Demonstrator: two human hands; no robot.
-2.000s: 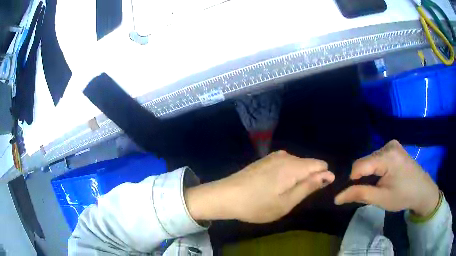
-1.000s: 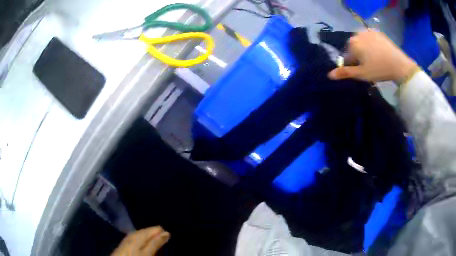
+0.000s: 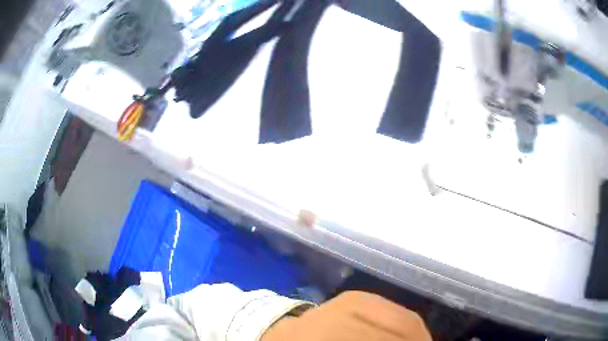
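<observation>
My left hand (image 3: 353,320) is at the bottom edge, back up, below the table's front edge. Its fingers are cut off by the frame, so I cannot tell what it holds. My right hand is out of view. Black cut pieces lie on the white table (image 3: 233,160): a strip (image 3: 287,100) in the middle, a bent strip (image 3: 413,86) to its right, and a bunch of dark pieces (image 3: 213,73) to the left. The sewing machine's needle area (image 3: 517,100) is at the upper right, with no fabric visible under it.
Scissors with red and yellow handles (image 3: 131,120) lie at the table's left edge. A blue crate (image 3: 173,233) is below, with black pieces bearing white labels (image 3: 127,303) beside my left sleeve. A dark flat shape (image 3: 598,246) is cut off at the right edge.
The view has swung from the right-hand crates to the table's left part and the machine. My right hand has left the picture; my left hand now shows its back at the bottom.
</observation>
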